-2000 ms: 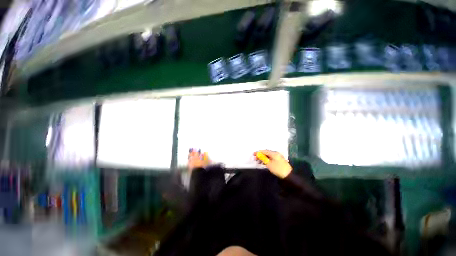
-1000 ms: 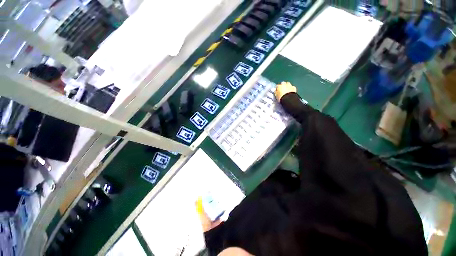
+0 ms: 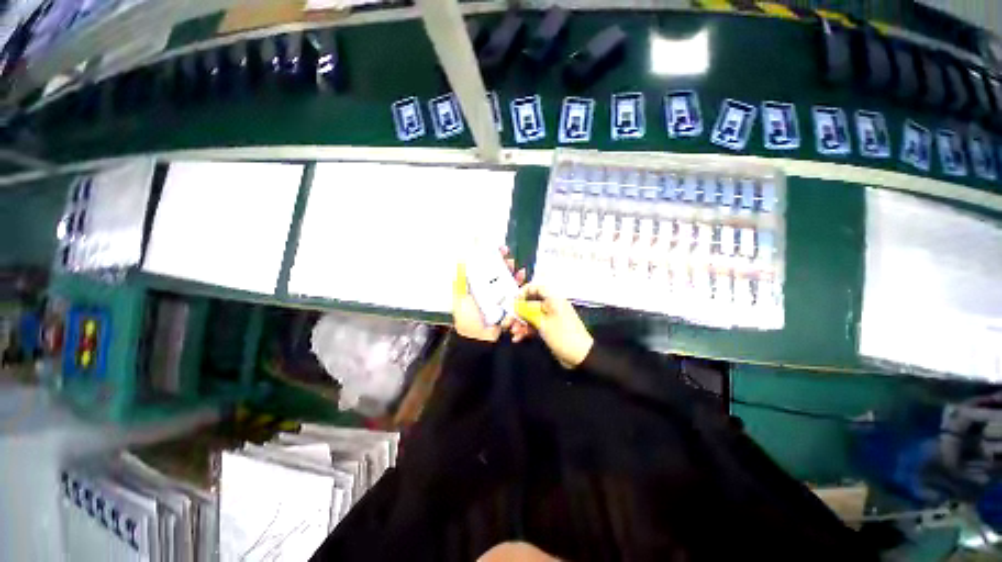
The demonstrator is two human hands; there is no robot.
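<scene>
My left hand, with a yellow cover on a fingertip, holds a pale carded piece tilted over the right edge of a white sheet. My right hand, also with a yellow fingertip cover, touches the lower right edge of the piece. Whether a small part is between its fingers cannot be told. A clear blister tray with rows of small parts lies just to the right, bluish in its back row.
Carded pieces lie in a row on the green belt behind a pale rail, with black units beyond. A pale post crosses the belt. Stacked sheets and a crumpled plastic bag are below left.
The view has turned and levelled. My right hand has left the tray's far edge and come to the piece in my left hand, which is now in front of my body.
</scene>
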